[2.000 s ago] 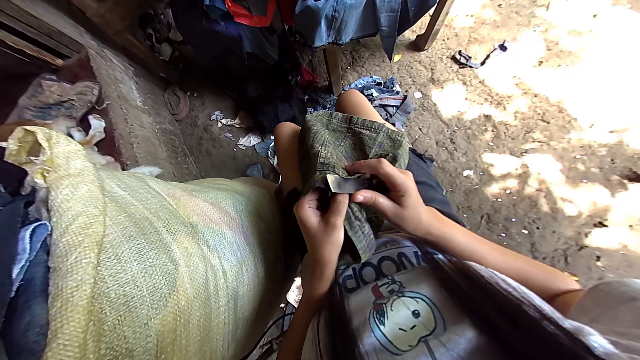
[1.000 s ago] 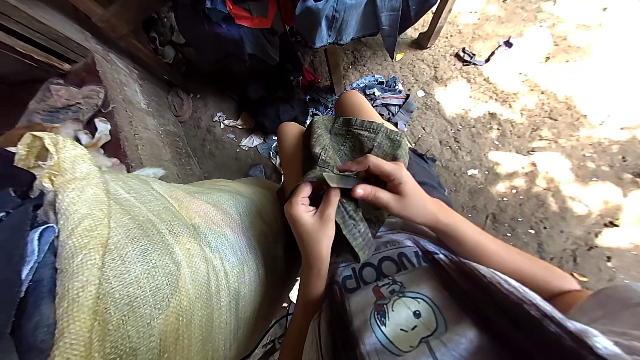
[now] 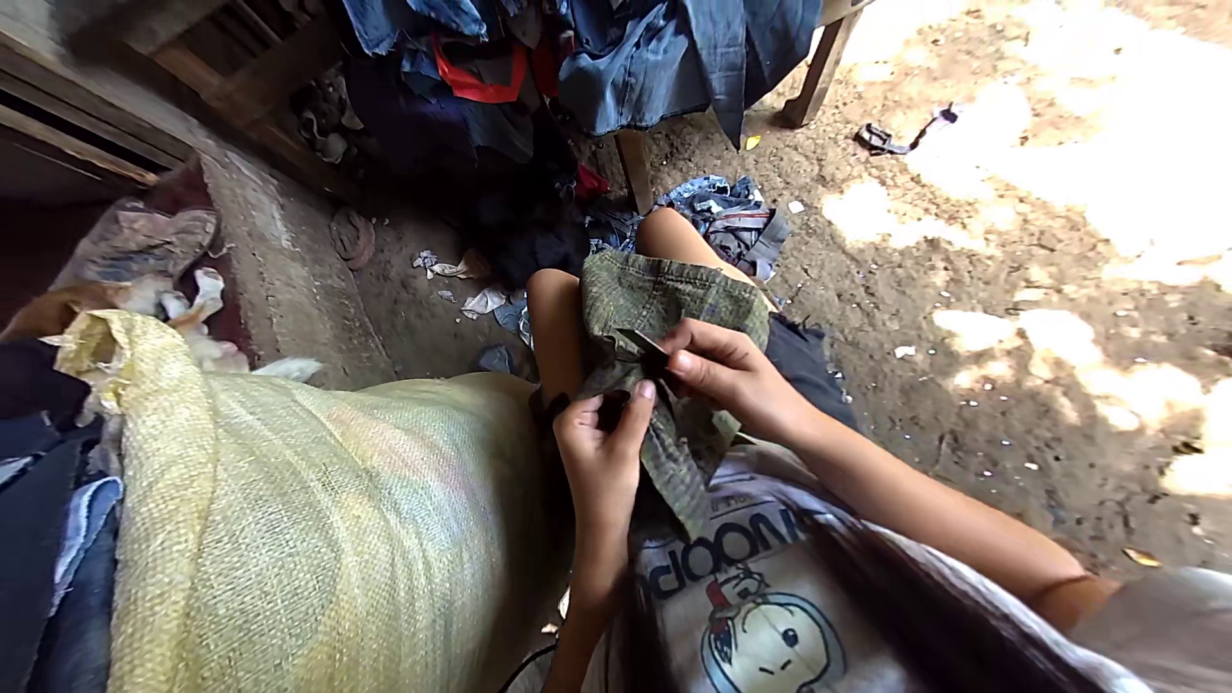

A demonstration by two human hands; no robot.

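A green patterned cloth garment piece [image 3: 674, 289] lies over my lap, with a narrow strip of it hanging toward my shirt. My left hand [image 3: 606, 433] pinches the cloth between thumb and fingers at the near left side. My right hand [image 3: 717, 366] holds a small, thin, flat blade [image 3: 643, 343] between thumb and fingers, its pointed end toward the left, just above the cloth. The spot where blade and cloth come together is partly hidden by my fingers.
A large woven plastic sack [image 3: 327, 510] stands at my left, with dark fabric [image 3: 58, 539] beside it. Denim pieces [image 3: 635, 67] hang from a wooden table ahead. Scraps [image 3: 736, 217] lie on the dirt ground [image 3: 914, 385]. An animal [image 3: 192, 318] lies at far left.
The thin blade, earlier lying flatter across the cloth, now points up and to the left in my right hand. My left hand has shifted slightly toward me.
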